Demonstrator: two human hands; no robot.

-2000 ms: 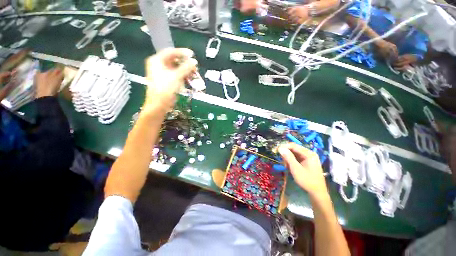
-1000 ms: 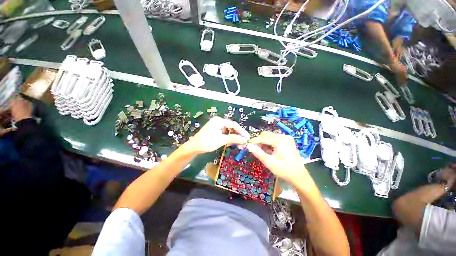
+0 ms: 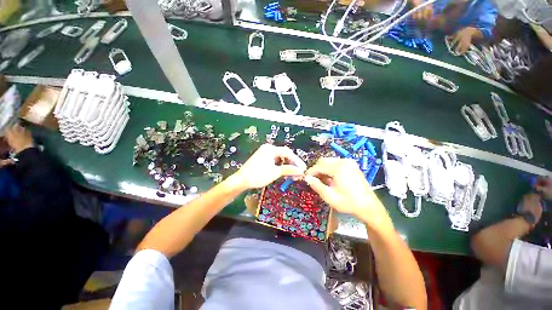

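Observation:
My left hand (image 3: 270, 166) and my right hand (image 3: 336, 183) meet fingertip to fingertip over the far edge of a shallow cardboard box. The fingertips pinch something too small and blurred to identify. The box (image 3: 330, 225) is densely filled with red and blue-grey small pieces (image 3: 294, 211). A blue cylinder (image 3: 286, 184) lies on top near its far side. Loose blue cylinders (image 3: 362, 147) are heaped beyond my right hand. A big heap of dark and silvery small parts (image 3: 181, 145) lies left of my left hand, with small white discs among them.
White housings are stacked (image 3: 94, 112) at left and piled (image 3: 433, 175) at right. More white oval units (image 3: 239, 88) lie scattered beyond a pale strip. A grey upright (image 3: 162, 51) and hanging white cables (image 3: 369, 36) stand ahead. Other workers' arms show at both sides and top right.
My left hand has come down from the upright to meet my right hand over the box. Over the last second both hands stay together there. The white units across the bench have shifted slightly.

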